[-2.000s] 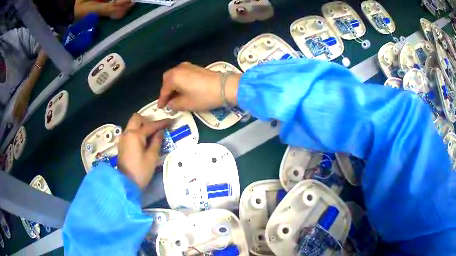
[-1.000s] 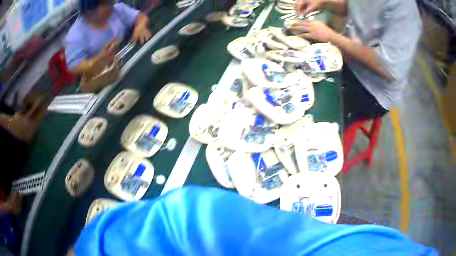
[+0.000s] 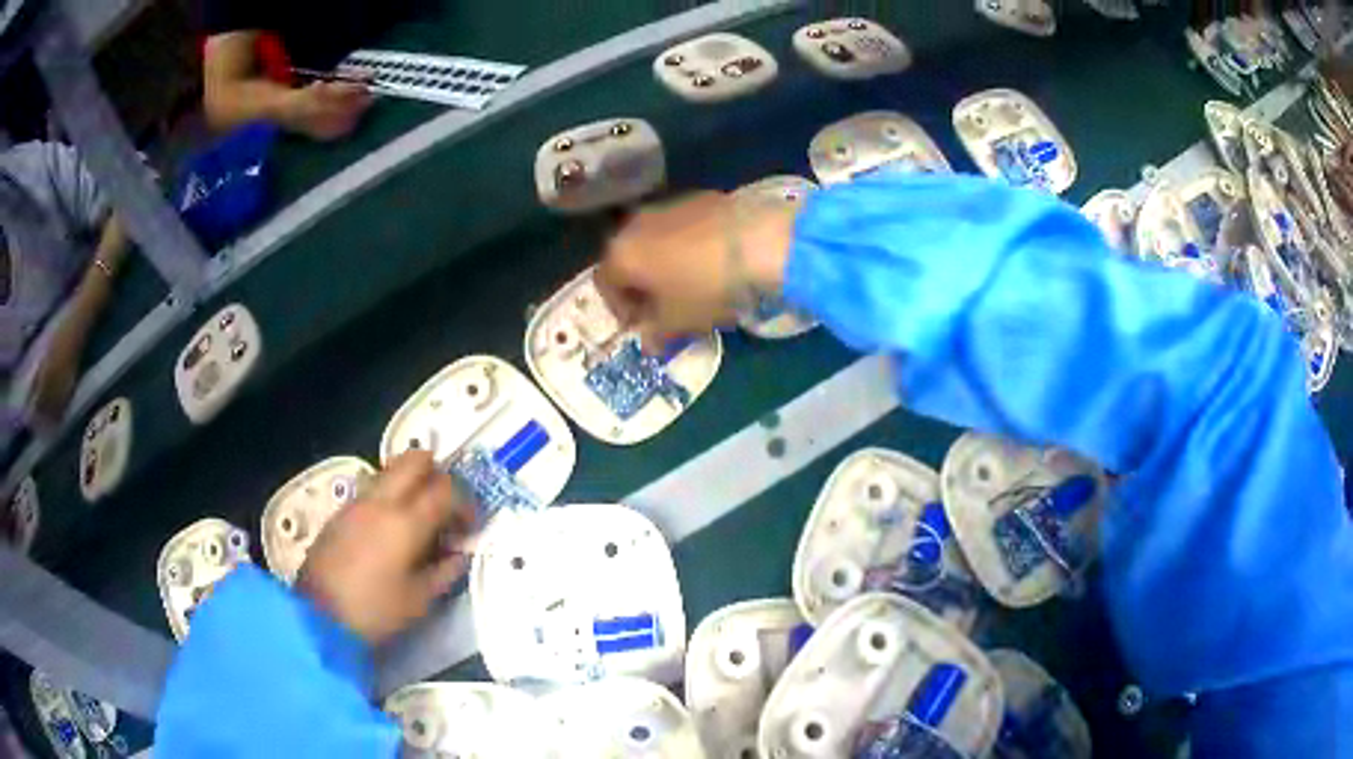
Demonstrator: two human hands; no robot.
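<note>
My left hand is at the lower-left edge of an open cream shell with a dark-blue battery and a circuit board. Its fingers are bent; whether they hold anything is unclear. My right hand is blurred, fingers pointing down over the top of another open shell, which has a light-blue circuit board. It hides part of that shell, and what is between its fingertips cannot be told.
More open shells are piled in front of me and at the right. A pale metal rail crosses the green surface. Finished-face housings lie on the far belt. Across the line are a person's hand, a label strip and a blue tray.
The view swung right along the line and back. Two seconds ago both hands were close together over one shell; now they are apart, the right one over another shell. Shells on the belt have shifted.
</note>
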